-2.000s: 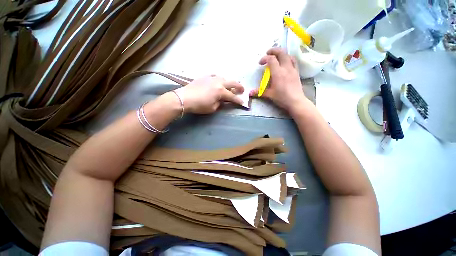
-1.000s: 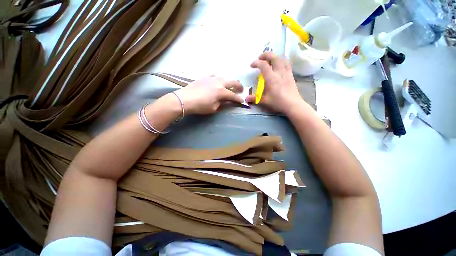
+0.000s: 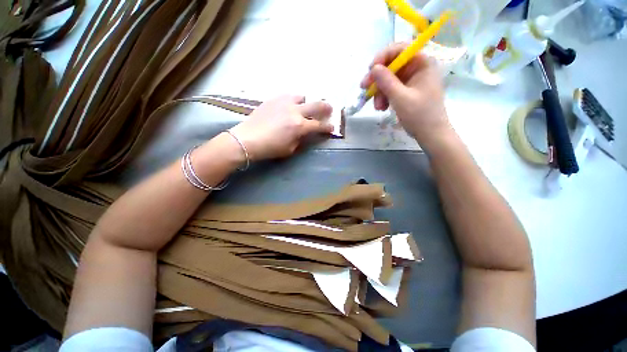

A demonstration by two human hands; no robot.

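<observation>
My left hand [image 3: 285,127] holds down the flared end of a leather strap [image 3: 337,122], whose white face and thin brown edge show past the fingertips. The strap [image 3: 218,103] runs back left to the bundle. My right hand [image 3: 411,89] holds the glue brush [image 3: 412,51] like a pen by its yellow handle. Its pale bristles are at the brown edge of the strap end; whether they touch is hard to tell. More straps [image 3: 275,265] lie in front of me, several with white flared tips.
The strap bundle [image 3: 137,75] fills the left. A grey board [image 3: 302,179] lies under the near straps. At right are the glue pot [image 3: 464,24], a second yellow brush [image 3: 407,14], glue bottle [image 3: 512,51], masking tape [image 3: 520,134], black-handled tool [image 3: 560,130] and wire brush [image 3: 595,113].
My right hand has moved right and turned, so the brush handle now points up and right with its bristles at the strap end. My left hand stays nearly in place.
</observation>
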